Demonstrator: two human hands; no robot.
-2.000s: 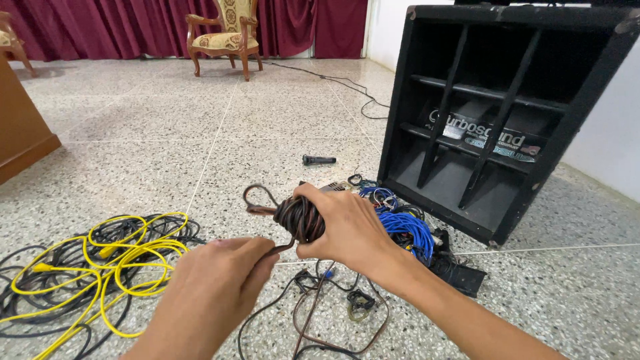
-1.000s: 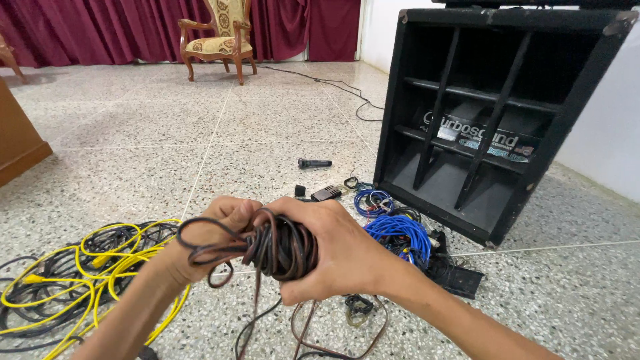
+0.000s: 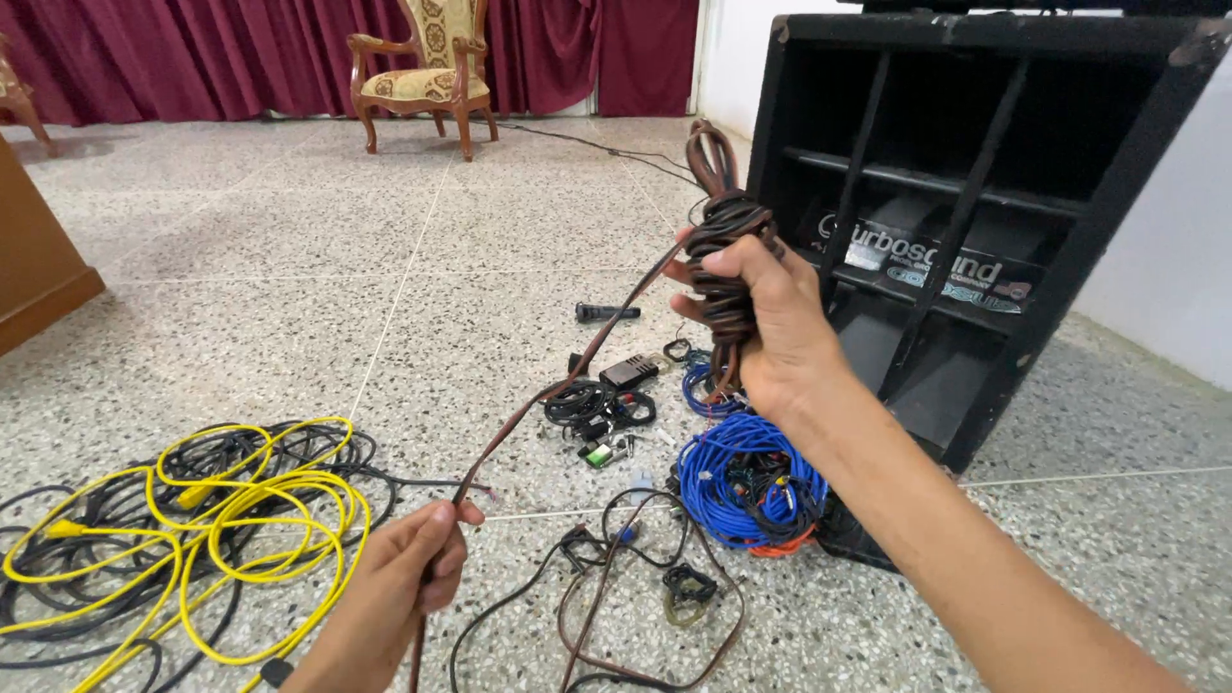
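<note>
My right hand (image 3: 780, 308) grips a wound bundle of brown and black cable (image 3: 727, 231), held upright with loops standing out of its top. From the bundle a free length of the same cable (image 3: 577, 371) runs down to the left. My left hand (image 3: 419, 568), lower and nearer to me, pinches this length between thumb and fingers, and the cable hangs on below it. Under the hands, loose brown and black cable (image 3: 741, 602) lies in loops on the speckled floor.
Tangled yellow cable (image 3: 289, 510) and black cable (image 3: 29, 597) lie at left. A coil of blue cable (image 3: 703, 481) sits beside a large black speaker cabinet (image 3: 1044, 207). A microphone (image 3: 606, 313) and coiled black cords (image 3: 577, 399) lie mid-floor. Farther back stands an upholstered wooden armchair (image 3: 423, 85).
The bundle has been raised and turned upright in my right hand. My left hand, close beside the bundle one second ago, has moved down and away, with a length of cable now stretched between the hands.
</note>
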